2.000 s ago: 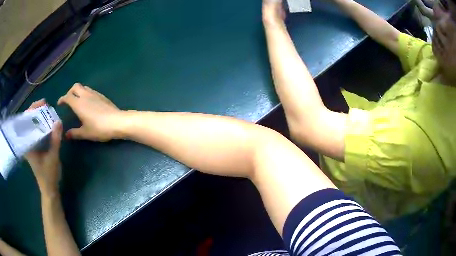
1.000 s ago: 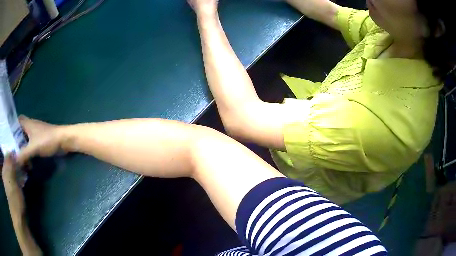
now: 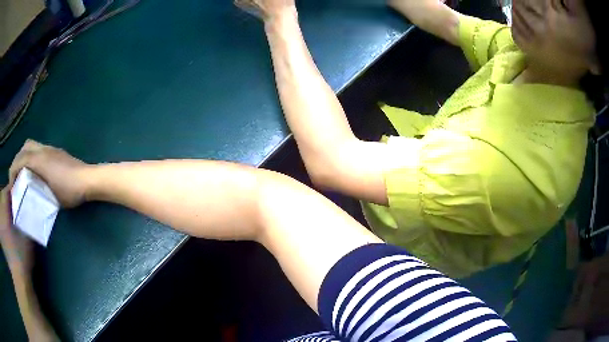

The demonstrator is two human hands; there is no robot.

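Note:
A small white carton (image 3: pixel 35 207) is at the far left, held tilted above the green table, with an end and a side face showing. My right hand (image 3: pixel 48 168) is closed around its upper part from behind, knuckles up. My left hand (image 3: pixel 12 224) is at the picture's left edge, partly cut off and blurred, and grips the carton's left side. Its fingers are mostly hidden. The carton's contents cannot be seen.
The glossy green table (image 3: pixel 167 87) has a straight front edge. Cables (image 3: pixel 73 27) lie at the upper left by a dark object. At right sits a person in a yellow-green top (image 3: pixel 494 153), with one forearm reaching over the table.
My right hand has moved left from open beside the carton to holding it. The carton has turned from a long side view to a more end-on view. The view has shifted right.

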